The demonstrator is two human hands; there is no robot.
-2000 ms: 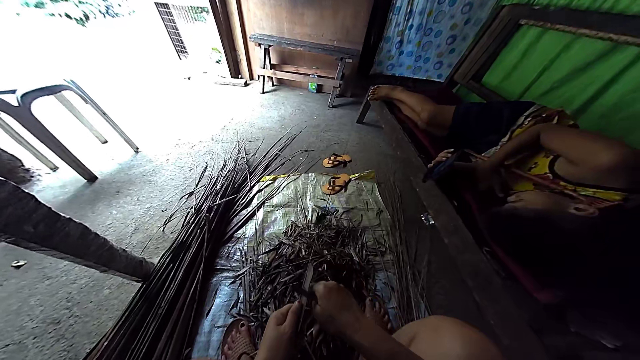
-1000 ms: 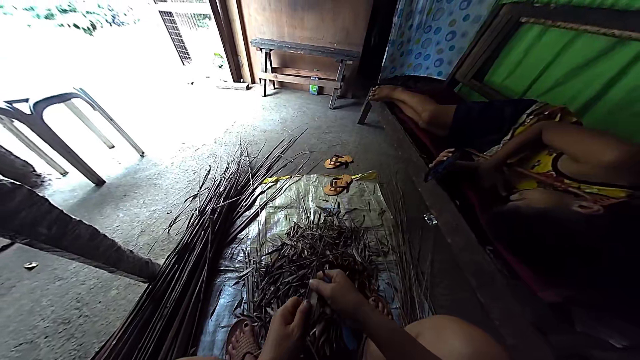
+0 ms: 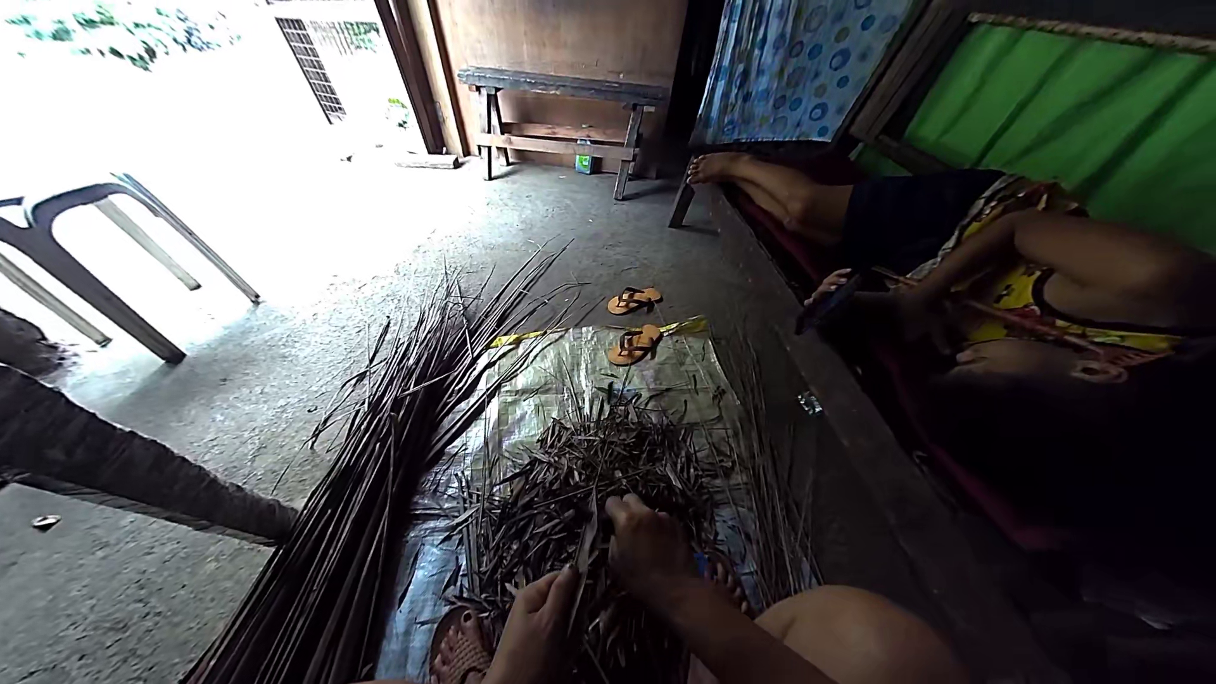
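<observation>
My left hand (image 3: 540, 622), low in the picture, grips the lower part of a dark dry leaf strip (image 3: 590, 543). Just to its right and higher up, my right hand (image 3: 650, 546) is bent with its fingers curled beside the strip; what they hold is hard to make out. Beneath both hands lies a heap of short dry leaf pieces (image 3: 541, 494) on a pale woven plastic sheet (image 3: 532, 385). A bundle of long dark stalks (image 3: 356, 503) runs along the sheet's left side, and thinner stalks (image 3: 765, 475) lie along its right.
A pair of orange flip-flops (image 3: 635, 345) lies at the sheet's far end. On the right, a person (image 3: 912, 218) lies on a wooden bench (image 3: 855, 427). Another bench (image 3: 560, 87) stands by the wall. A plastic chair (image 3: 95, 218) and a slanting post (image 3: 142, 465) are at left.
My right hand was close to my left hand two seconds ago and is now farther up over the heap. The person on the bench has not plainly moved.
</observation>
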